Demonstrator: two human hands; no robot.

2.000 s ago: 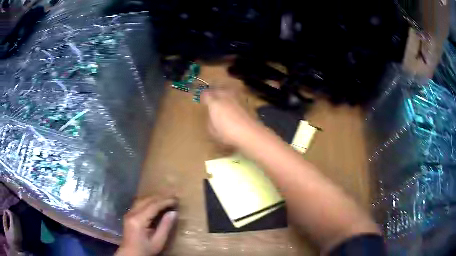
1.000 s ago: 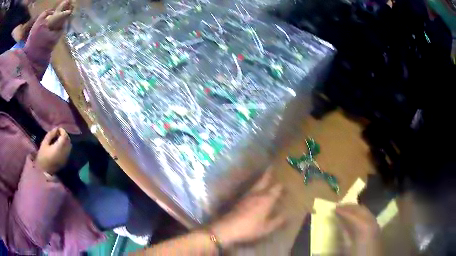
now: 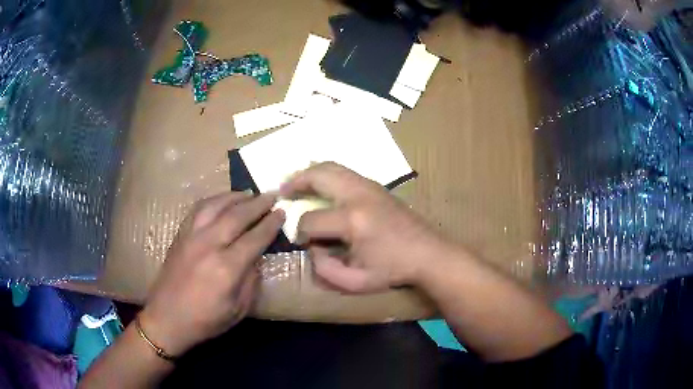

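Note:
A cream release liner (image 3: 327, 144) lies over a black adhesive sheet (image 3: 240, 173), whose dark edges show at the left and lower right. My left hand (image 3: 220, 258) and my right hand (image 3: 353, 228) meet at the liner's lower edge, with bent fingers and fingertips close together. A small pale piece (image 3: 292, 216) shows between them. The fingers hide whether either hand pinches it. Narrow cream strips (image 3: 266, 119) lie above the liner. Another black sheet (image 3: 368, 57) lies beyond, beside a small cream piece (image 3: 416, 74).
Green circuit boards (image 3: 228, 70) with a thin pale wire lie at the upper left on brown cardboard (image 3: 471, 190). Shiny clear trays stand at left (image 3: 53, 190) and right (image 3: 615, 190). A dark heap (image 3: 486, 11) is at the far edge. Pink cloth shows at lower left.
The view has swung back from the left trays and the person in pink. My left hand has moved from the left trays to the liner, meeting my right hand there.

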